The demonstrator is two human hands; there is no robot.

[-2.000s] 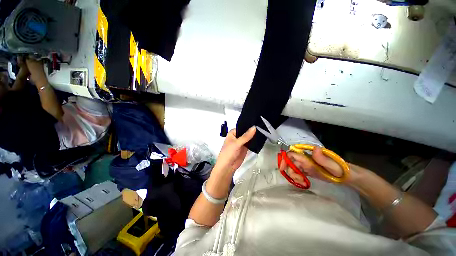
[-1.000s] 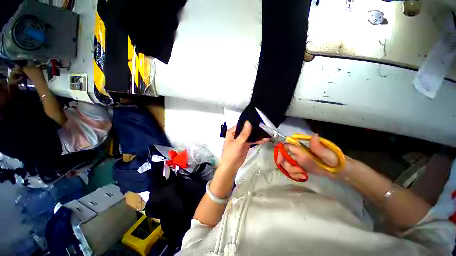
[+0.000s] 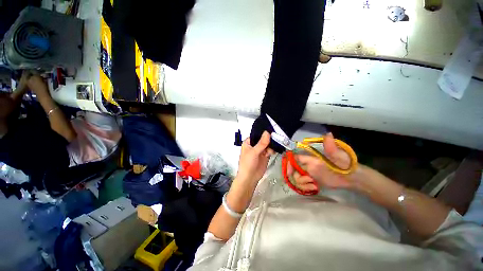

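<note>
A long black fabric band [image 3: 294,63] lies across the white table and hangs over its front edge towards the wearer's lap. My left hand [image 3: 257,153] pinches the band's near end between thumb and fingers. My right hand [image 3: 323,166] holds the fabric scissors [image 3: 347,159], fingers through the yellow-orange and red handle loops. The blades are parted a little and lie at the band's near end, close to my left thumb. Whether they touch the cloth cannot be told.
Black fabric pieces [image 3: 159,29] and a striped bundle [image 3: 145,74] lie on the table [image 3: 227,58] at left. A paper slip [image 3: 458,69] is at right. A neighbouring person's arm [image 3: 53,111] is at far left. A grey box [image 3: 119,227] and yellow-framed device [image 3: 156,251] stand below.
The scissors and right hand have moved slightly left, and the blades have narrowed from wide open. The band's near end is now bunched at my left hand instead of hanging flat.
</note>
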